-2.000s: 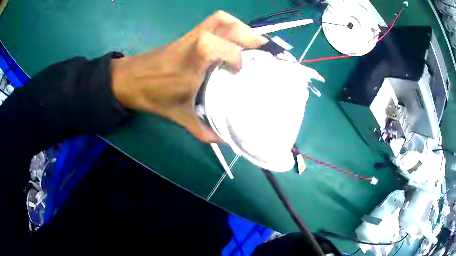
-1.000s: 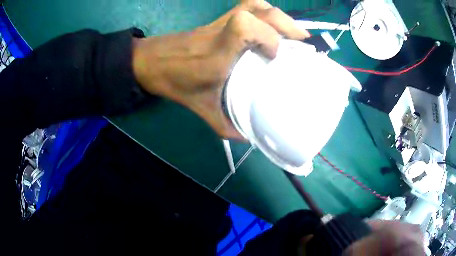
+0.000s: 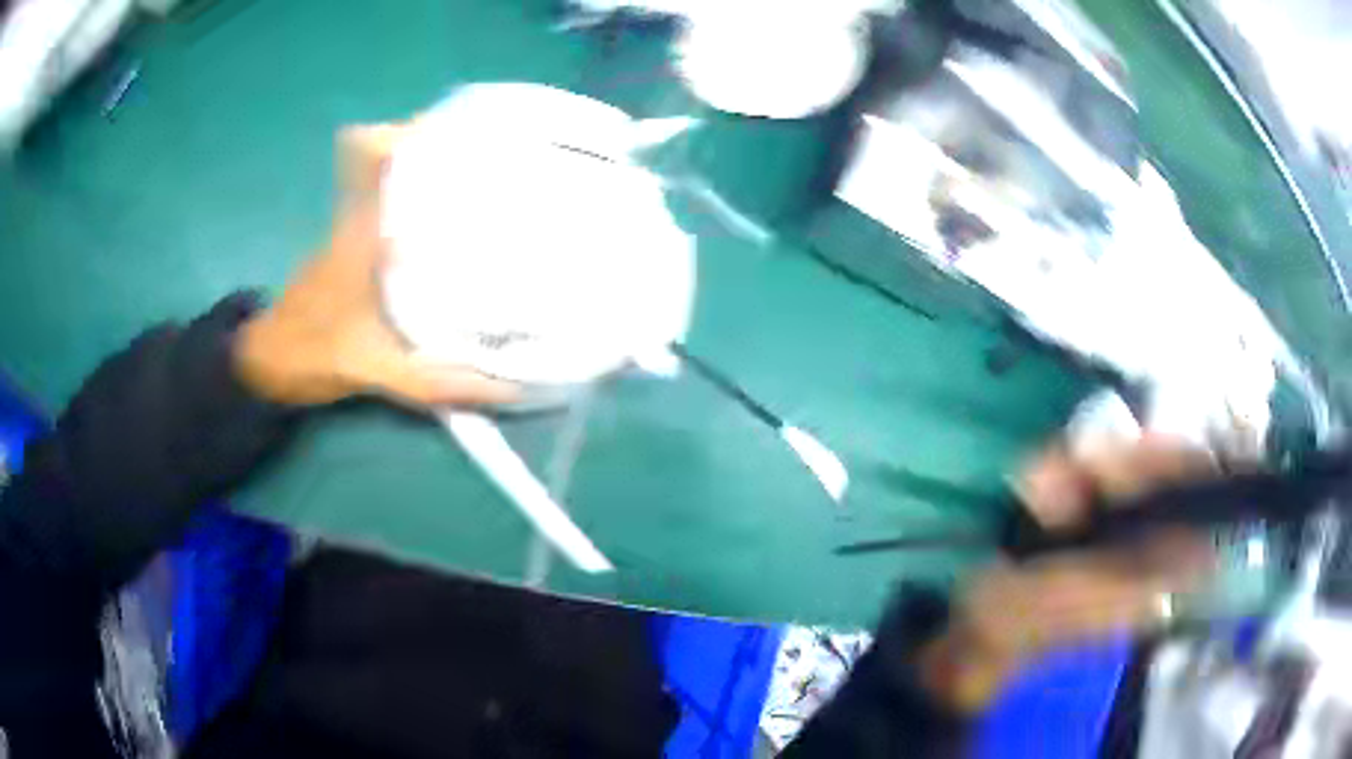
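Observation:
My left hand (image 3: pixel 334 304) grips the white camera housing (image 3: pixel 527 237) from its left side, over the green mat. The housing is overexposed, so its details do not show. A white antenna (image 3: pixel 531 497) projects from below it towards the near edge. A dark lead with a white end (image 3: pixel 816 460) runs from its lower right. My right hand (image 3: pixel 1090 556), blurred, holds the black electric screwdriver (image 3: pixel 1186 512) at the lower right. Its thin bit (image 3: pixel 908 544) points left, apart from the housing.
A round white disc (image 3: pixel 771 57) lies at the top. The screw feeder (image 3: pixel 927 200) stands at the upper right, blurred, with white units (image 3: pixel 1208 319) beside it. Blue bins (image 3: pixel 712 675) show below the near edge of the green bench (image 3: pixel 697 571).
My left hand and the housing are further left in the picture, and the housing is turned. My right hand has come further into view with the screwdriver, whose bit is now away from the housing.

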